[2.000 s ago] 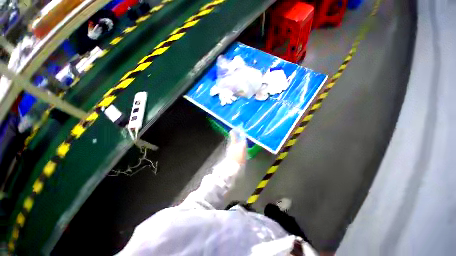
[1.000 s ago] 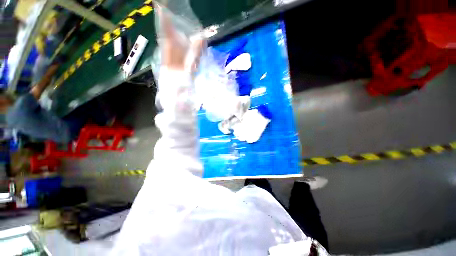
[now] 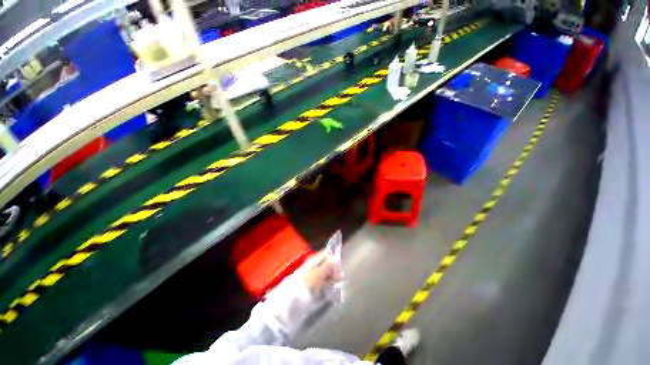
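My left hand [image 3: 322, 275], in a white sleeve, reaches out low in the middle of the head view. Its fingers are closed on a small, crumpled clear plastic bag [image 3: 334, 246], which sticks up above the fingers. Shiny film also shows below the hand. The hand is blurred, and I cannot tell whether anything is inside the bag. It is in front of a red stool, over the floor beside the bench. My right hand is out of the picture.
A long green bench [image 3: 214, 207] with yellow-black tape runs along the left, with white bottles [image 3: 394, 75] and a green scrap [image 3: 331, 124]. Red stools [image 3: 401, 175] stand beside it. A blue crate [image 3: 463, 142] with a flat cover is ahead. A grey wall curves at right.
The view has swung along the bench, and the blue board with white rags is out of sight. My left hand has moved from over that board, still with the clear bag.
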